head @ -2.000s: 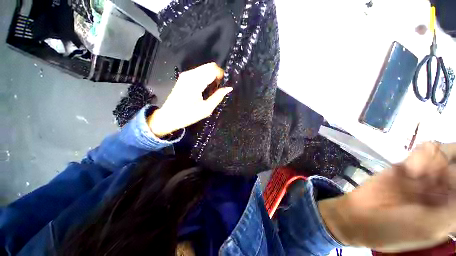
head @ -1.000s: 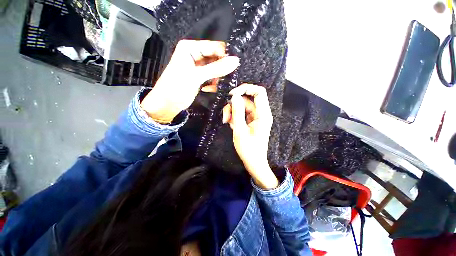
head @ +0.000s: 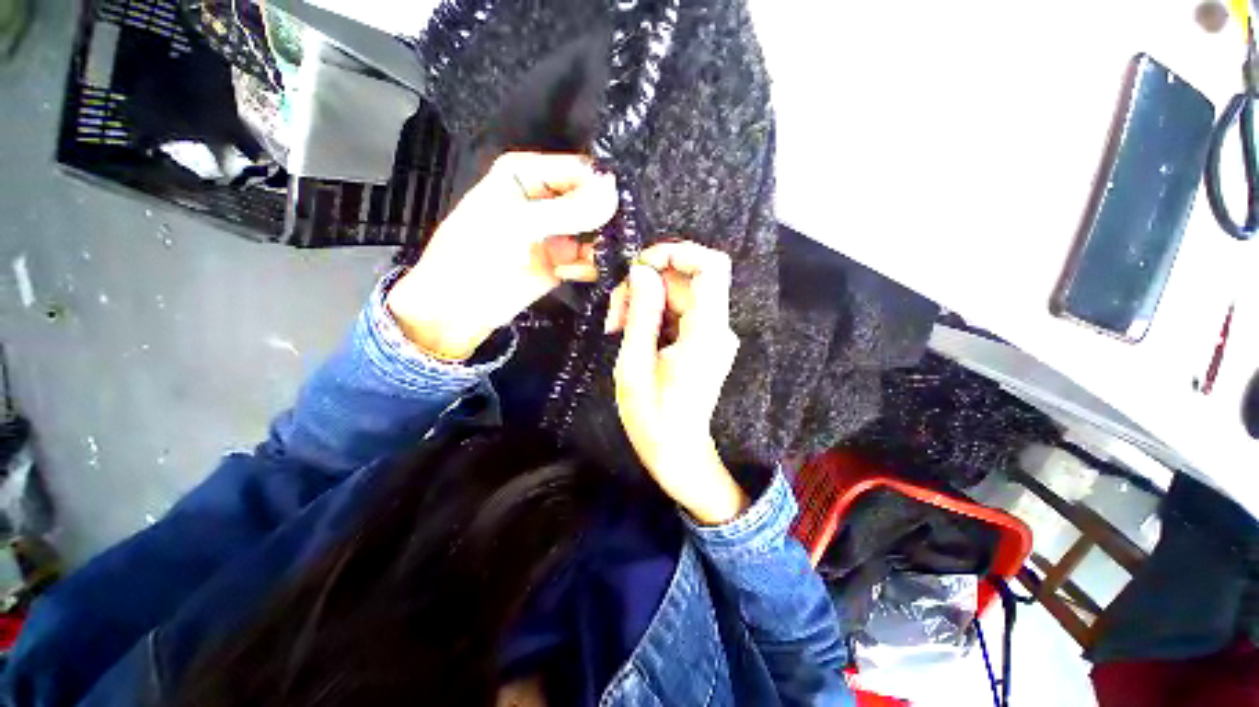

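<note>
The dark flecked tweed garment (head: 704,166) lies over my lap and up to the edge of the white worktable. A black braid trim with white dashes (head: 638,69) runs down its edge, with smooth black lining (head: 559,104) to its left. My left hand (head: 504,249) pinches the trimmed edge between thumb and fingers. My right hand (head: 677,359) is just below and to the right, its thumb and forefinger tips together at the trim. Whether a needle or thread is between them is too small to tell.
On the white worktable (head: 967,152) lie a smartphone (head: 1135,200), black-handled scissors (head: 1233,166) at the right edge and a thin red stick (head: 1216,348). A red basket (head: 1015,532) with dark cloth stands below. A black slatted crate (head: 325,210) stands on the floor at upper left.
My right hand has come from the far lower right back to the trim beside my left hand. Since one second ago, both hands and the garment edge have shifted slightly.
</note>
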